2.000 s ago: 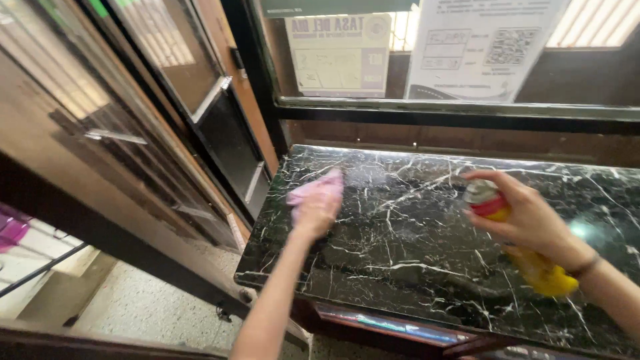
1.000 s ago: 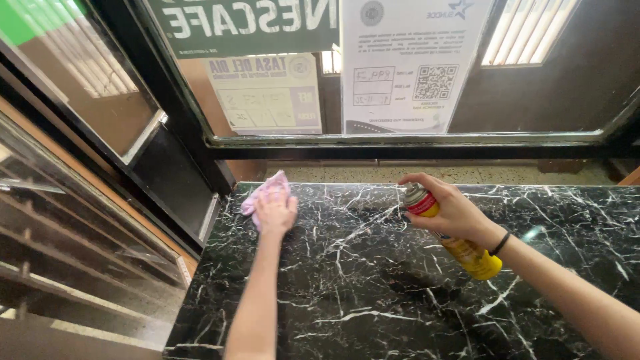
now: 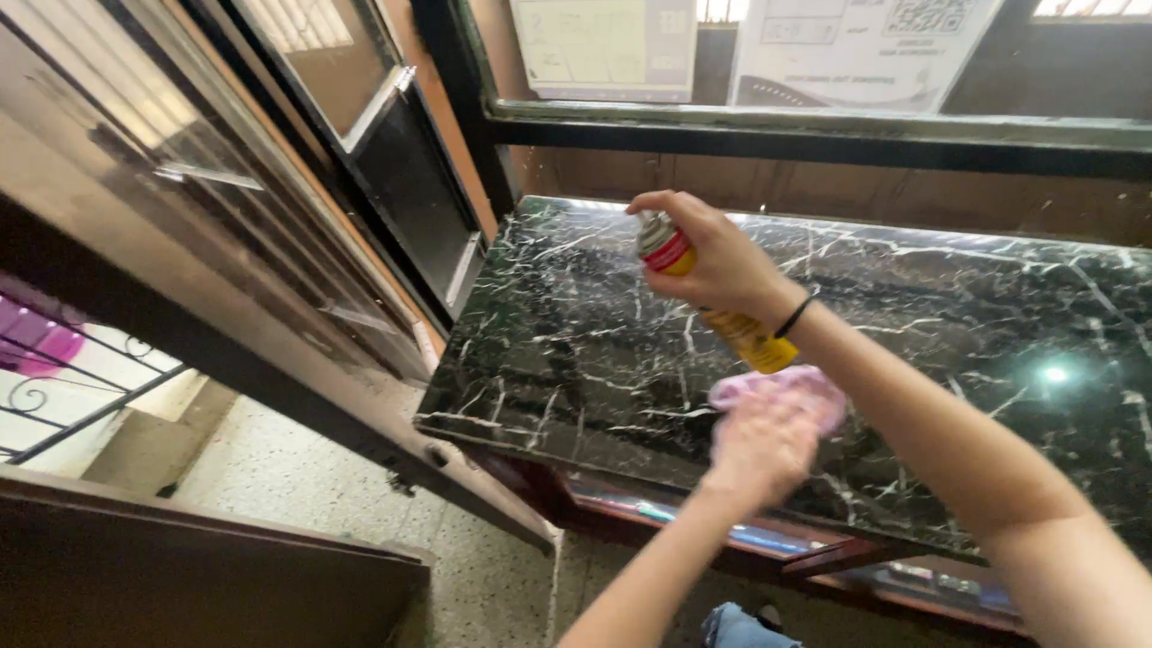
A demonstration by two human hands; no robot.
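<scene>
My right hand (image 3: 720, 261) grips a yellow and red aerosol spray can (image 3: 661, 247) over the black marble-patterned countertop (image 3: 594, 360). The can is tilted, its top toward the upper left, and a finger rests on the nozzle. Below the can's base, my left hand (image 3: 765, 445) presses a pink cloth (image 3: 819, 396) against the countertop near its front edge. The left hand is slightly blurred and its fingers lie spread over the cloth. A black band circles my right wrist.
A framed window with papers bearing writing (image 3: 612, 45) stands behind the countertop. Glass and metal door panels (image 3: 409, 171) are on the left. A dark metal edge (image 3: 270, 378) crosses the lower left above a speckled floor (image 3: 297, 468). Below the countertop is a glass-fronted case (image 3: 684, 517).
My left hand and the cloth have moved from the countertop's far left end to near its front edge, below the can. My right hand still holds the can. The view has shifted.
</scene>
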